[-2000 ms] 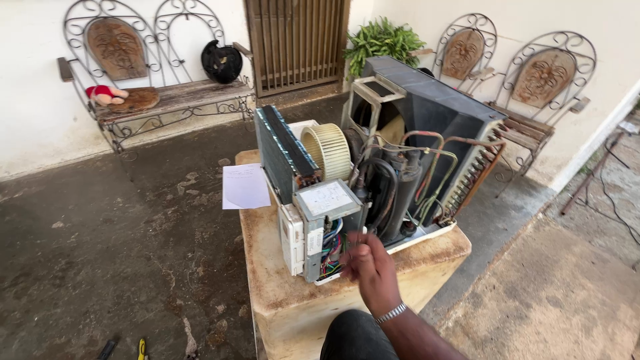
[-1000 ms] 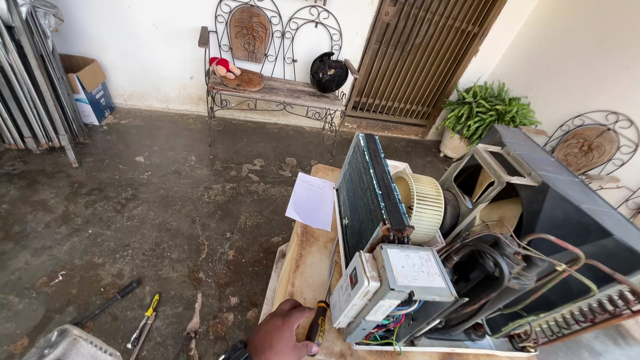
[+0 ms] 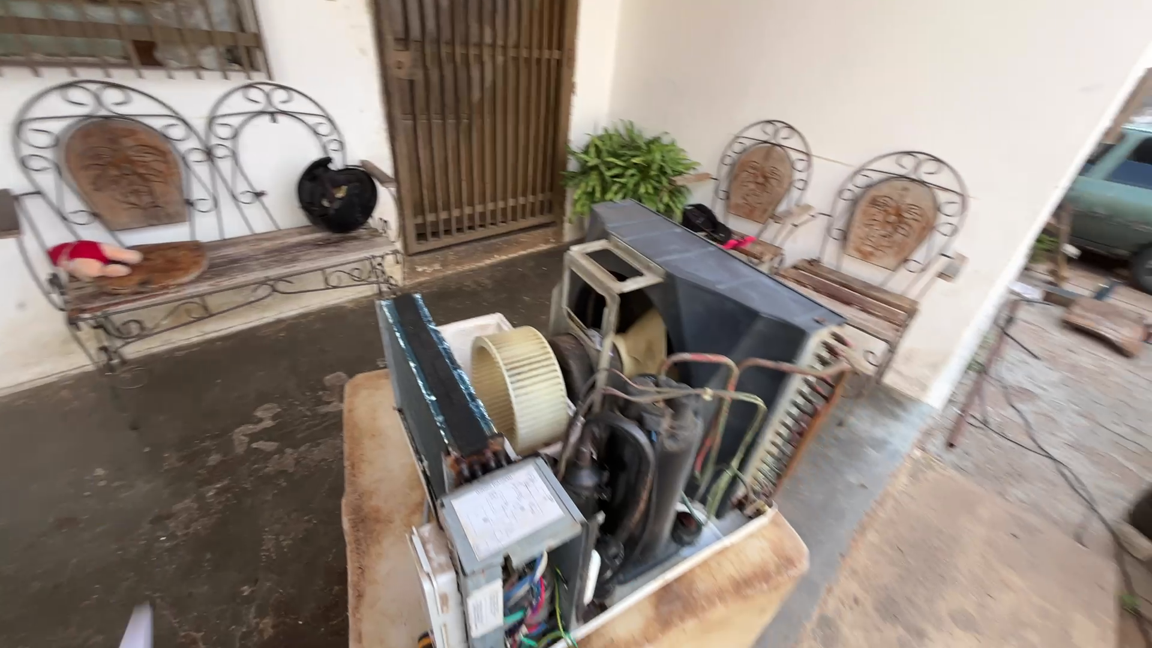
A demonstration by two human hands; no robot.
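Neither my left hand nor my right hand is in view. An opened air conditioner, with a dark sheet-metal housing (image 3: pixel 720 270), stands on a worn, rust-stained stand (image 3: pixel 378 504). Its finned coil (image 3: pixel 436 373) is at the left, beside a cream blower wheel (image 3: pixel 522 387). In front, the metal control box (image 3: pixel 508 508) bears a paper diagram, and coloured wires (image 3: pixel 535 598) show below it. Bent copper tubes (image 3: pixel 720 364) run over the dark compressor area to the coil at the right. A white pointed thing (image 3: pixel 138 627), cut off by the bottom edge, is too partial to name.
A bench (image 3: pixel 261 256) with a black helmet (image 3: pixel 337 195) and a red-clad doll (image 3: pixel 93 258) stands against the wall. Beyond the unit are a barred door (image 3: pixel 481 126), a leafy plant (image 3: pixel 630 171) and wrought-iron seats (image 3: pixel 886 225). A cable (image 3: pixel 1066 472) crosses the ground at right.
The hand that held a screwdriver by the control box has left view. The white sheet seen earlier beside the finned coil is no longer there. The view has swung right.
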